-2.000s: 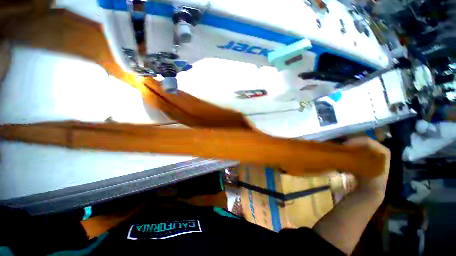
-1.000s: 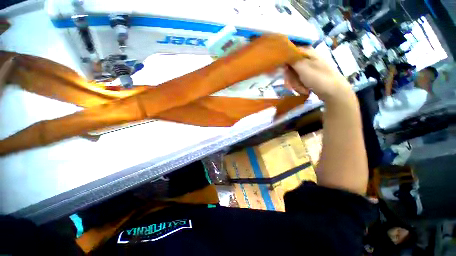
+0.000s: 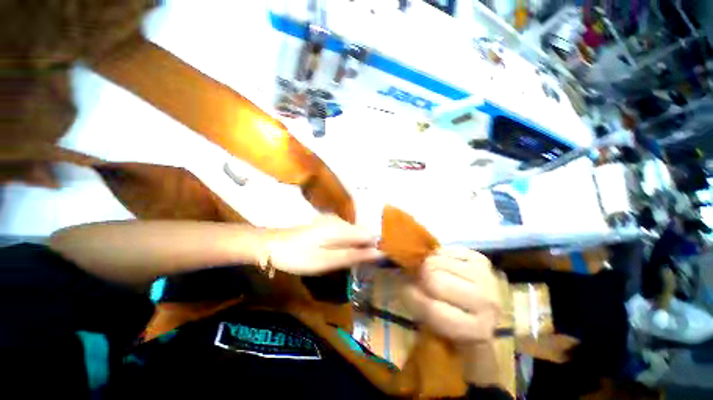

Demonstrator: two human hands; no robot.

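A rust-brown fabric strip (image 3: 207, 109) runs from the upper left, bright under the needle lamp, down to the table's front edge. My left hand (image 3: 313, 244) reaches in from the left; its fingertips meet the edge of a fabric end (image 3: 406, 236). My right hand (image 3: 460, 295) grips that end, and cloth hangs below it over my lap. A second strip part (image 3: 164, 191) lies left, partly behind my left forearm. The needle and presser foot area (image 3: 311, 105) stands behind the strip. The picture is blurred.
The white sewing machine (image 3: 406, 70) with a blue stripe spans the back. Red-handled snips (image 3: 407, 165) lie on the bed. A dark panel (image 3: 507, 208) is set in the table at right. A brown cloth heap (image 3: 35, 86) is at upper left. Cardboard boxes (image 3: 532, 308) stand below the table edge.
My right hand has come down and inward from the raised strip to below the table edge. My left forearm has come into view, its hand meeting the fabric end. The camera view has shifted.
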